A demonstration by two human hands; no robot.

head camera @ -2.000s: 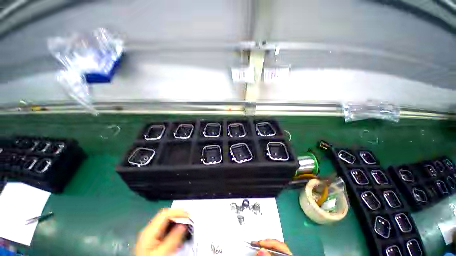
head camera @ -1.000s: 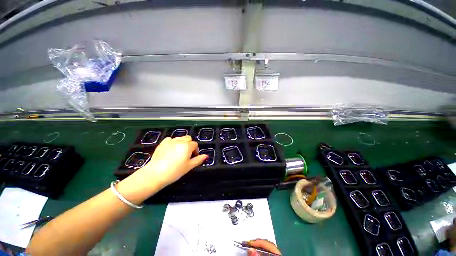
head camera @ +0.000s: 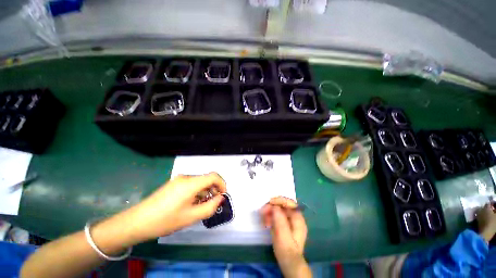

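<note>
My left hand [head camera: 182, 202] holds a black watch case [head camera: 220, 210] with a silver rim over the white paper sheet [head camera: 255, 228], its round centre feature showing. My right hand [head camera: 284, 217] is to its right over the paper, fingers closed around a slim tool, likely tweezers [head camera: 306, 207], which is blurred and points right. A cluster of small dark parts [head camera: 256, 165] lies near the paper's top edge. The black foam tray [head camera: 206, 133] stands behind the paper with silver-rimmed cases in its pockets; the middle front pocket is empty.
A masking tape roll [head camera: 338, 168] with a clear bag inside stands right of the paper. Neighbouring foam trays [head camera: 385, 201] are at right, another [head camera: 38, 127] at left. A crumpled clear bag [head camera: 412, 68] lies at the back. Another person's blue sleeve [head camera: 451, 255] is at lower right.
My left hand has come back from the tray with a case. The middle front pocket is now empty, and the front pocket left of it holds a case. The view has tilted down.
</note>
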